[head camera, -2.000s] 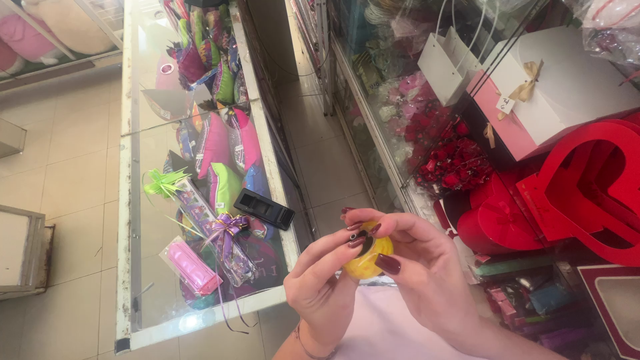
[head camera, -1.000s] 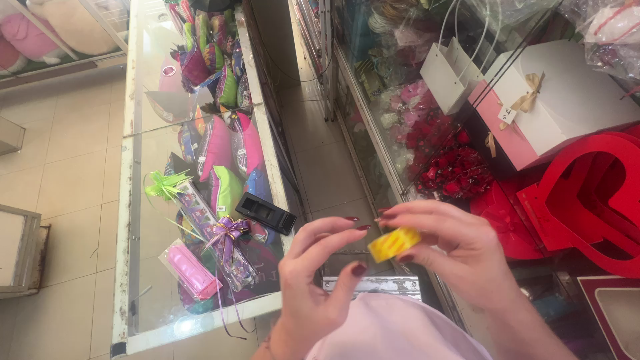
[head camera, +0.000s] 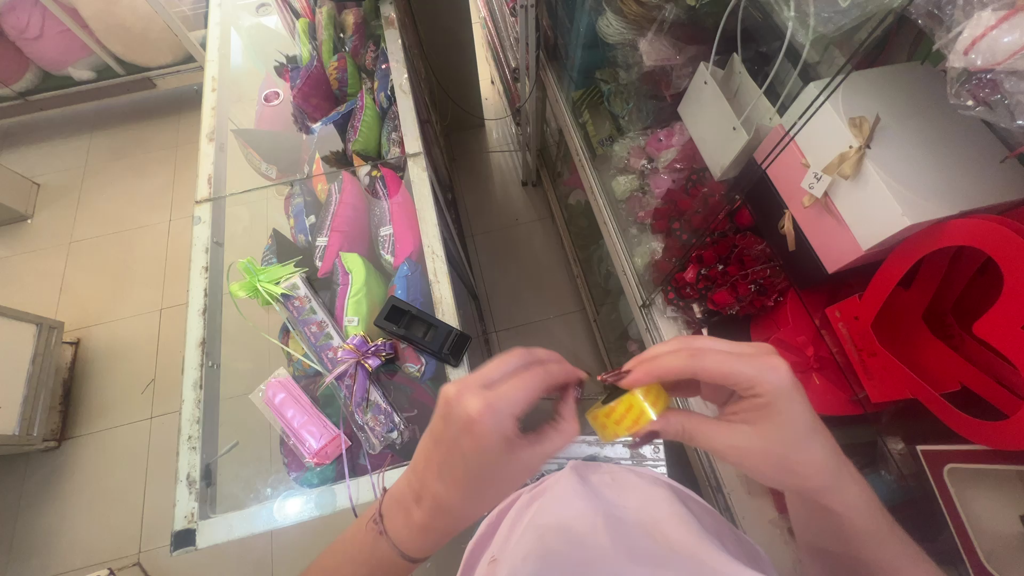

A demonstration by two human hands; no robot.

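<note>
My right hand [head camera: 732,404] grips a small roll of yellow adhesive tape [head camera: 628,413] between thumb and fingers, in front of my body. Close to its left side is my left hand [head camera: 512,412], thumb and index fingertips pinched together; whether they hold the tape's end is too small to tell. On the glass counter at left lie a black tape dispenser [head camera: 422,330], a long clear-wrapped gift with a purple ribbon bow [head camera: 360,362] and a green bow [head camera: 264,280], and a pink roll-shaped packet in clear wrap [head camera: 302,418].
The glass display counter [head camera: 192,352] holds colourful cushions [head camera: 344,224]. Across a narrow aisle, a second glass case [head camera: 596,200] stands beside red artificial flowers [head camera: 724,272], a white paper bag [head camera: 724,116], a white gift box [head camera: 920,152] and red heart-shaped boxes [head camera: 896,308].
Two seconds ago both hands were together around the yellow tape. The left hand then came away from it, and now its fingertips are pinched beside the roll. The right hand has kept its hold.
</note>
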